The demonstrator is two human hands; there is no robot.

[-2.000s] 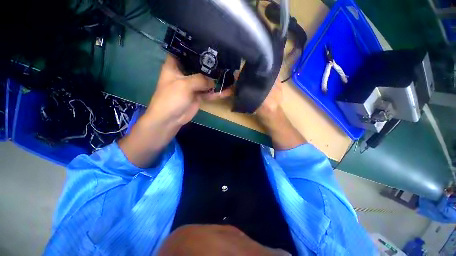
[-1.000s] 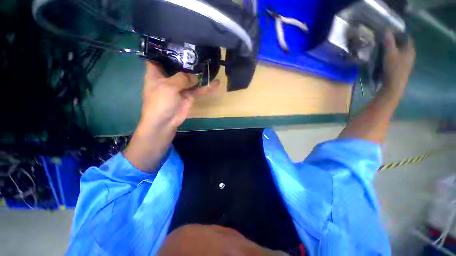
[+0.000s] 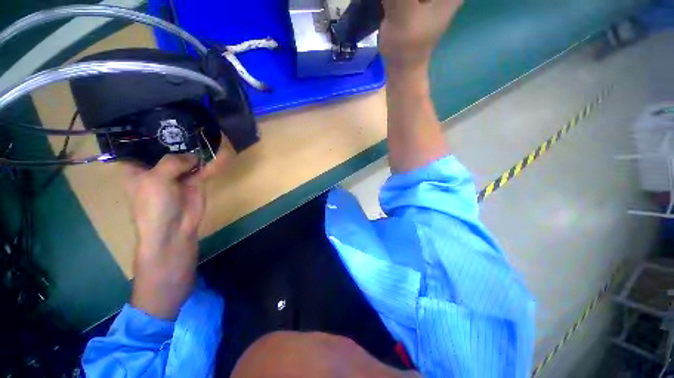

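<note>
The black headset with silver curved tubes [image 3: 133, 70] is at the left, above the tan mat. Its open ear cup [image 3: 159, 133] faces me and shows a pale round part and thin wires. My left hand [image 3: 174, 184] grips the cup's lower edge, fingertips at the wires. My right hand [image 3: 414, 29] is at the top, by the metal screw feeder [image 3: 332, 63], cut off by the frame edge. It holds the dark electric screwdriver [image 3: 361, 22], whose end is at the feeder's front mechanism.
The blue tray [image 3: 295, 92] lies behind the mat [image 3: 318, 136] with white-handled cutters [image 3: 247, 63] in it. Black cables [image 3: 22, 244] lie at the far left. Yellow-black floor tape [image 3: 536, 151] and white racks are on the right.
My right hand has left the headset and gone to the feeder, where it now holds the screwdriver. The view has turned, and my left hand still holds the ear cup.
</note>
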